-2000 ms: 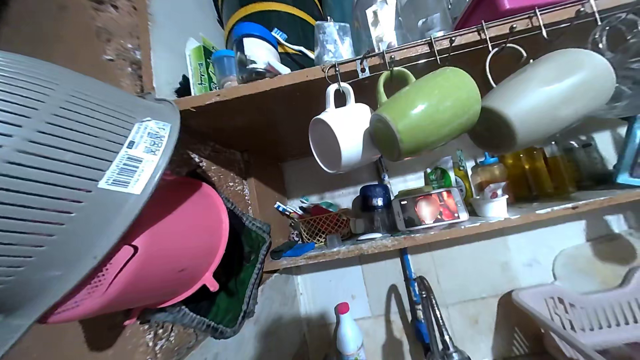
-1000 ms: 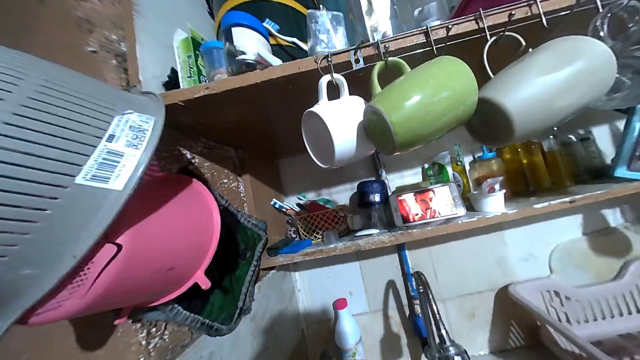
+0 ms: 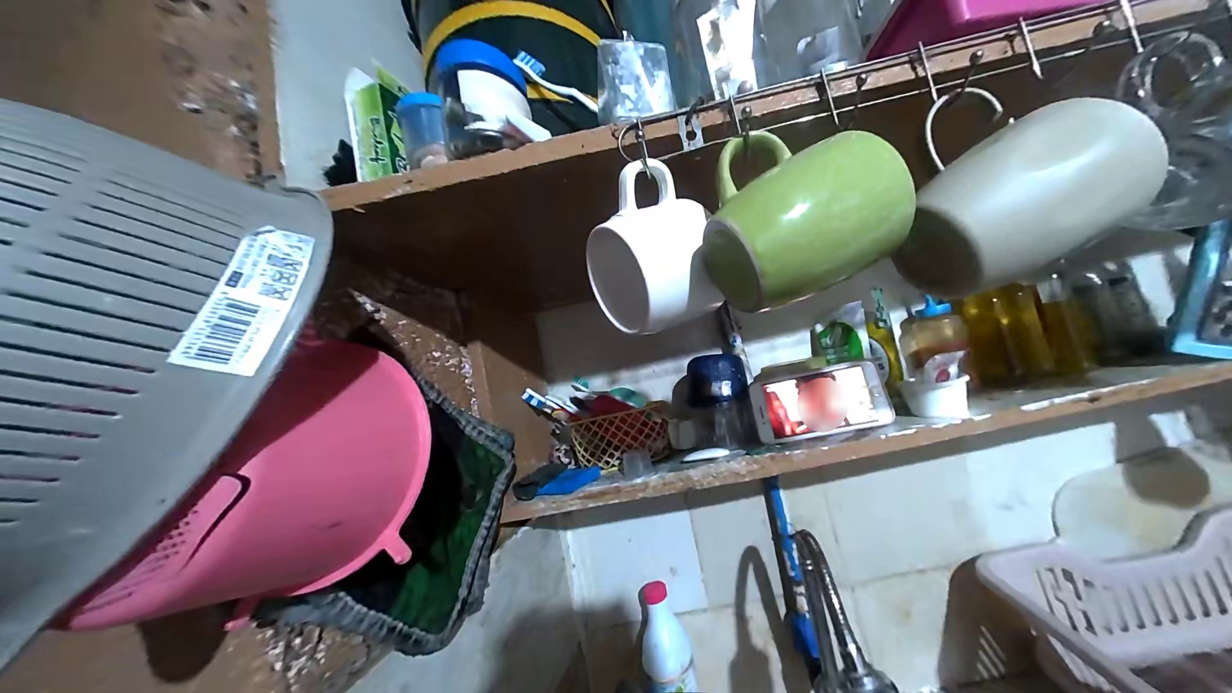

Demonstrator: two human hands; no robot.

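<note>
Neither my left hand nor my right hand is in view. A white mug (image 3: 659,255), a green mug (image 3: 818,217) and a large grey-beige mug (image 3: 1049,197) hang by their handles from hooks under the upper shelf. At the left, a grey slotted plastic basket (image 3: 115,318) with a barcode sticker overlaps a pink plastic basket (image 3: 298,472). Behind the pink one is a dark green cloth (image 3: 438,549) with a grey edge. A white bottle with a red cap (image 3: 666,640) stands low in the middle.
The lower wooden shelf (image 3: 857,448) bears a small woven basket (image 3: 616,435), a dark-lidded jar (image 3: 717,399), a picture-fronted box (image 3: 823,402) and several bottles. Below are a metal faucet (image 3: 835,616) and, at the right, a pale plastic dish rack (image 3: 1136,587). Jars stand on the upper shelf (image 3: 481,166).
</note>
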